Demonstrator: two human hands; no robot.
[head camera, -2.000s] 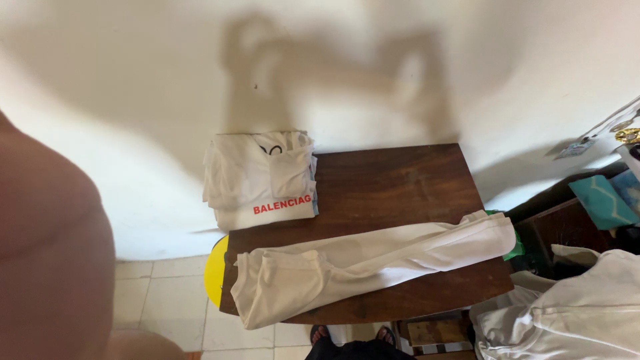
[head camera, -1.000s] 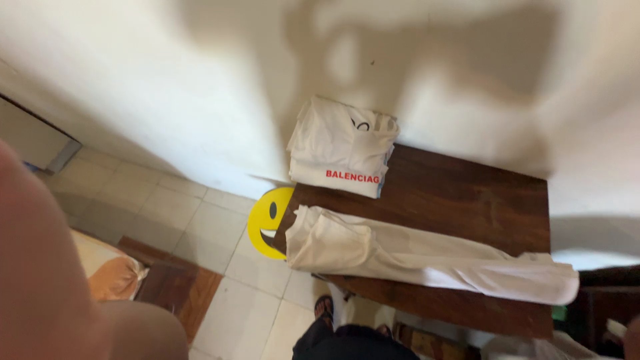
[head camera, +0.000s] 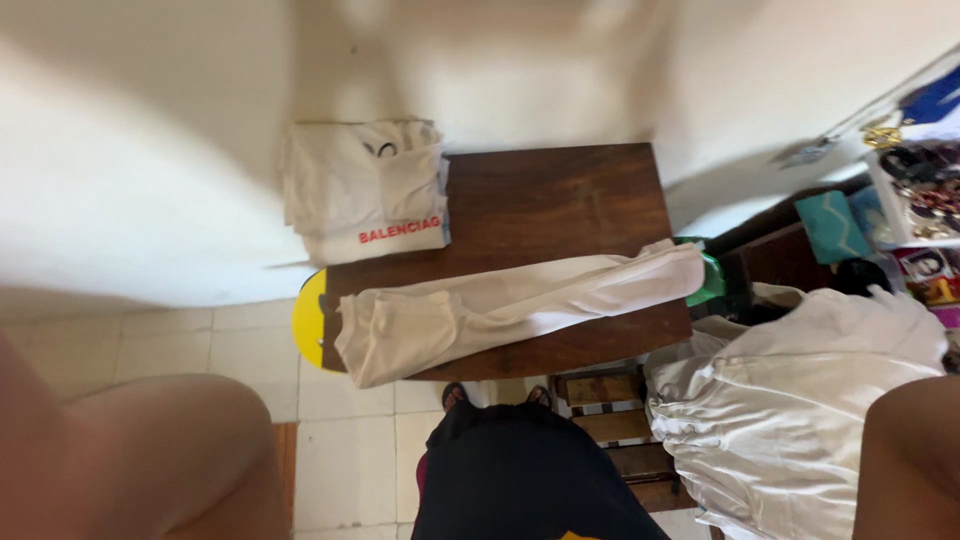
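Observation:
A white garment (head camera: 517, 304), folded lengthwise into a long strip, lies across the front of a dark wooden table (head camera: 555, 202). Behind its left end, at the table's back left corner, rests a stack of folded white shirts (head camera: 345, 180), the lowest visible one bearing red lettering. Both of my arms are raised at the sides of the view, bent at the elbows, the left one blurred. Neither my left hand nor my right hand shows, so what they hold is hidden.
A pile of white clothes (head camera: 765, 420) lies on the right, beside a slatted wooden rack (head camera: 615, 427). A white tray of jewellery (head camera: 930, 195) stands at the far right. A yellow round object (head camera: 308, 319) sticks out at the table's left edge. The wall runs behind the table.
The view has swung, and the right arm's elbow now shows at the lower right. The strip-folded garment and the shirt stack have not plainly moved on the table.

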